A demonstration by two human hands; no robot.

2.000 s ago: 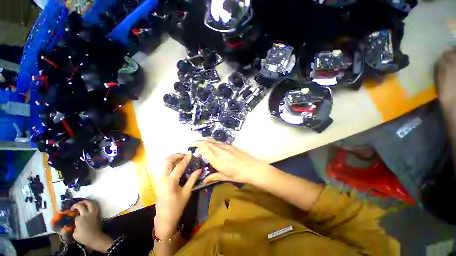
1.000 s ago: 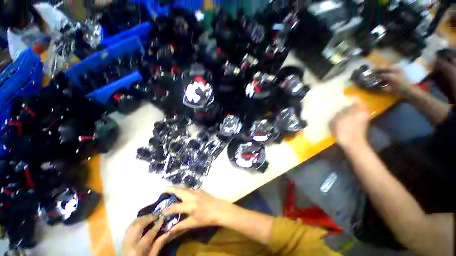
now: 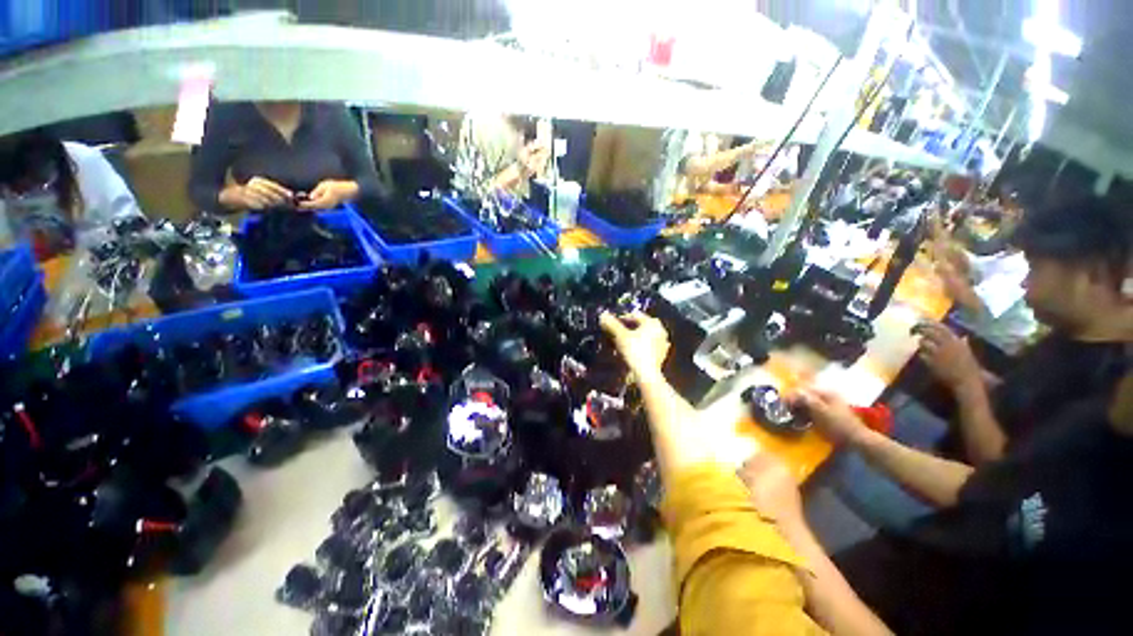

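Note:
My right hand (image 3: 636,342), in a mustard sleeve, reaches far forward over the heap of dark round housings (image 3: 522,298). Its fingertips are at the heap, near a small shiny part; whether they hold it cannot be told. My left hand is out of the picture. Small silver and black modules (image 3: 404,559) lie in a loose pile on the bench at the lower left centre. A black-rimmed unit with a chrome inside (image 3: 585,576) lies right of the pile. Another chrome-faced unit (image 3: 478,425) sits behind it.
Blue bins (image 3: 255,360) of dark parts stand behind and left of the heap. A person (image 3: 1069,435) sits at the right, hands over the bench near a round unit (image 3: 777,408). Other people sit across the bench. A pale overhead shelf (image 3: 373,75) crosses the top.
The view has swung up. My right hand has left the dark unit that both hands held near my lap and now reaches forward to the heap. My left hand has gone out of view.

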